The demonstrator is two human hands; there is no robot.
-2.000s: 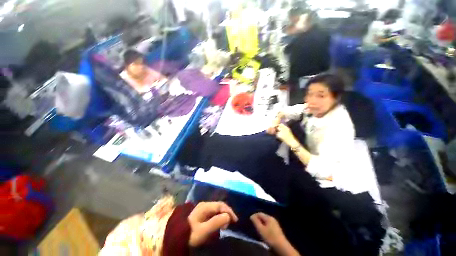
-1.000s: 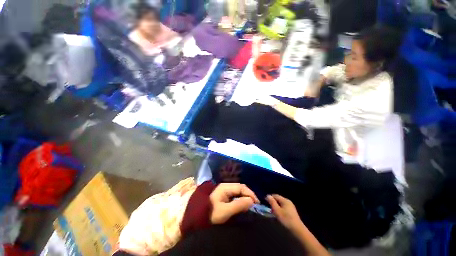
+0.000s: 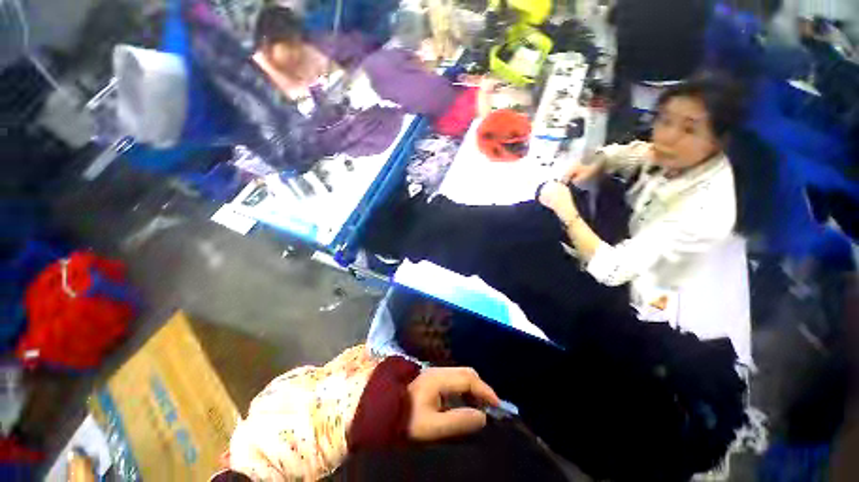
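Observation:
My left hand (image 3: pixel 450 405) is at the bottom centre, fingers curled, with a small blue-grey item (image 3: pixel 502 410) at the fingertips, too blurred to name. Cream-peach printed cloth (image 3: pixel 306 409) with a dark red part (image 3: pixel 381 407) surrounds my left forearm up to the wrist. My right hand is not in view. Black garment pieces (image 3: pixel 603 386) are heaped beyond and to the right of my left hand, up over the white-topped table.
A cardboard carton (image 3: pixel 170 395) stands open at lower left, beside a red heap (image 3: pixel 75 311). A person in white (image 3: pixel 673 216) sits at the right, hands on black cloth. A person in pink sits behind the blue-edged table (image 3: pixel 377 202). A round red tray (image 3: pixel 504 135) lies on the far table.
My right hand was close to my left, at the small item, and has left the view. My left hand has moved slightly right and down. The seated person's hands have drawn together and the head has turned.

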